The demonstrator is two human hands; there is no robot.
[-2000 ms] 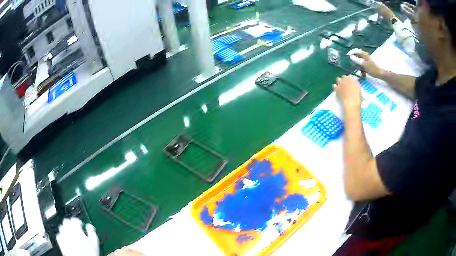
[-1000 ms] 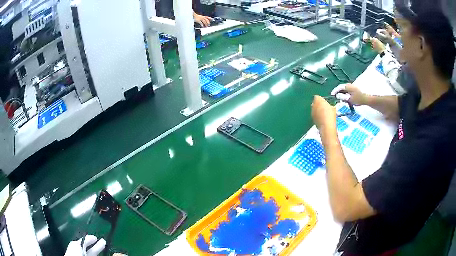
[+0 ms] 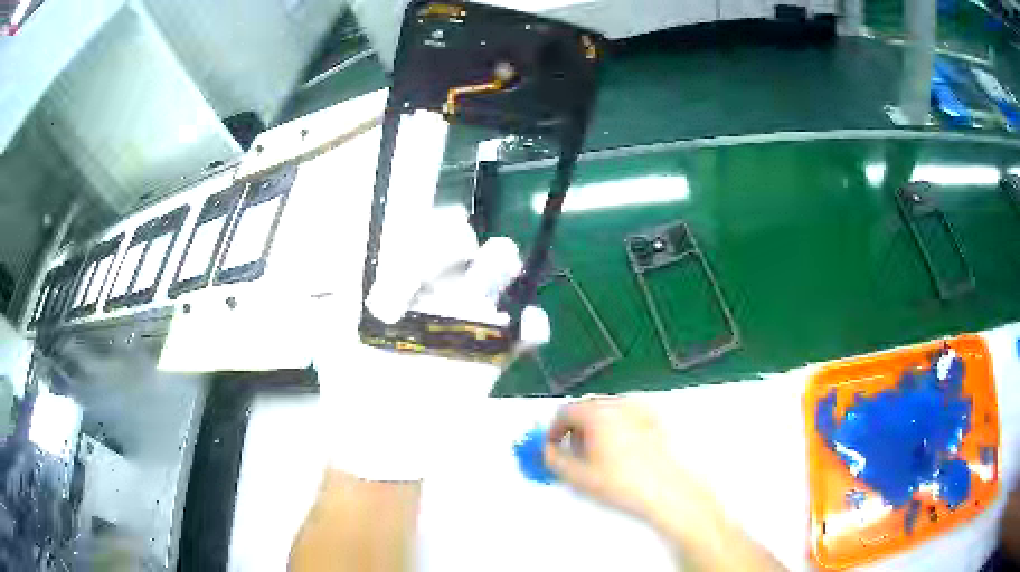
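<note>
A dark phone middle frame (image 3: 570,145) stands raised at the upper middle, its open centre facing me. My gloved left hand (image 3: 447,291) is shut on its lower end, with white fingers showing through the opening. Orange-gold marks show at both ends of the frame. My bare right hand (image 3: 615,453) is at the small pile of blue pieces (image 3: 534,456) on the white sheet. Its thumb and index finger are close together at the pile's right edge. Whether a piece is pinched between them cannot be told.
An orange tray (image 3: 822,492) with a blue heap lies at right. Several middle frames (image 3: 733,324) lie on the green belt (image 3: 805,279). A white fixture plate (image 3: 319,201) at left holds a row of frames, with cream end plates (image 3: 241,335) at its edges.
The view has swung left, bringing the fixture plate in and taking the neighbouring worker out. The held frame is now raised close in front of me. My right hand and the small blue pile have come into view.
</note>
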